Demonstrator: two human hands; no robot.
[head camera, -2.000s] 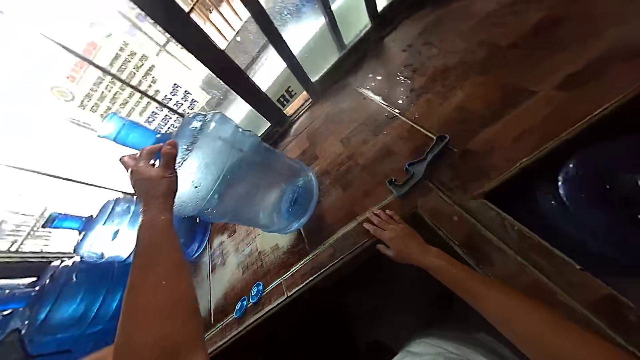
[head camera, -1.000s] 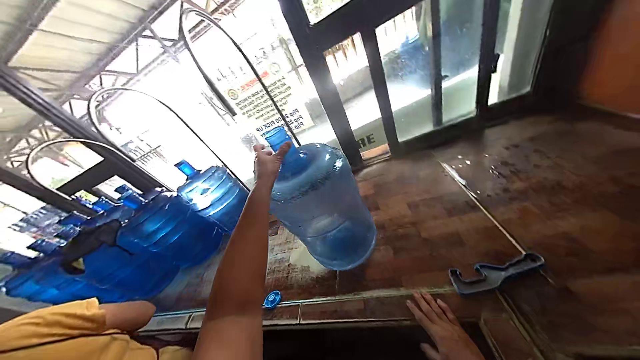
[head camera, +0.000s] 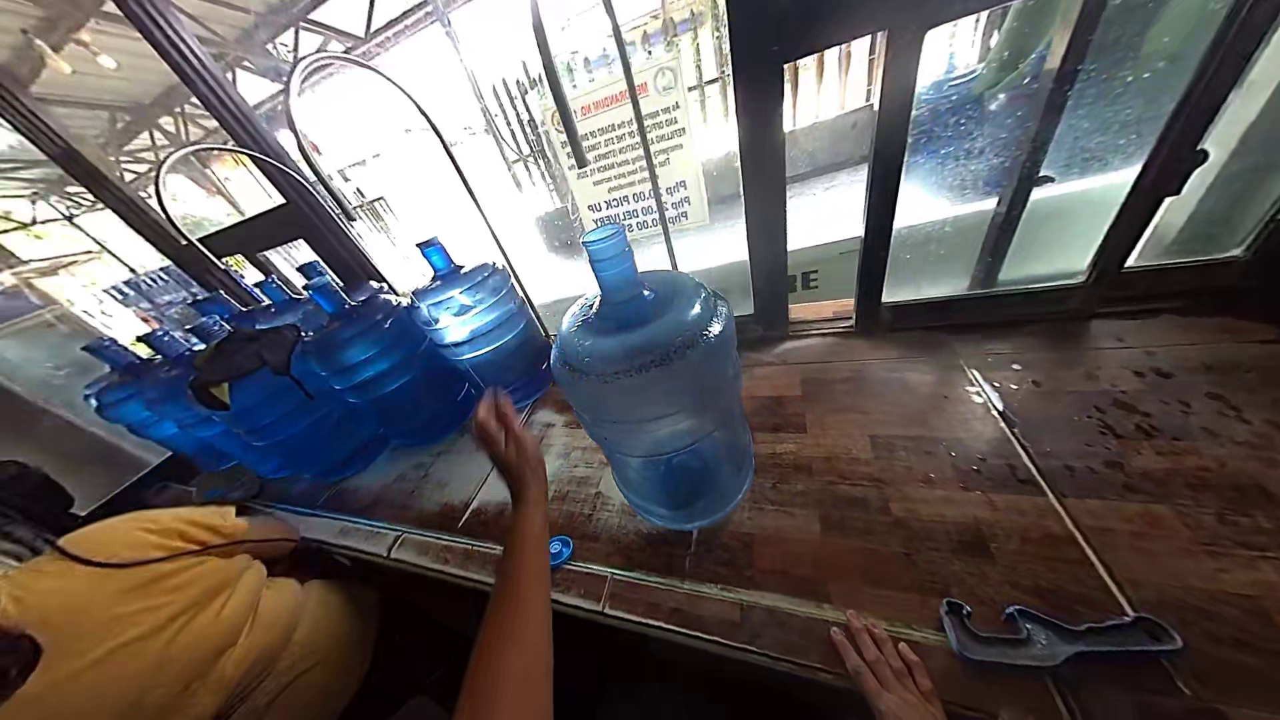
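Observation:
A large, pale blue plastic water jug (head camera: 655, 400) stands upright on the wood-patterned tiled counter (head camera: 850, 470), its neck uncovered. My left hand (head camera: 510, 445) is raised just left of the jug, apart from it and holding nothing, somewhat blurred. My right hand (head camera: 885, 665) rests with spread fingers on the counter's near edge. To its right lies a grey plastic jug-cap tool (head camera: 1060, 637) with a hooked end. A small blue cap (head camera: 561, 550) lies near the edge, below the jug.
Several darker blue jugs (head camera: 380, 360) stand at the left, one with a black cloth (head camera: 245, 362) over it. A person in a yellow shirt (head camera: 190, 620) is at lower left. Behind the counter are dark-framed windows (head camera: 870, 180) and a printed notice (head camera: 640, 150). Water drops wet the right side.
The pale jug, tilted in my left hand two seconds ago, now stands upright, and that hand has let go of its neck. The view has swung left, bringing the person in yellow in.

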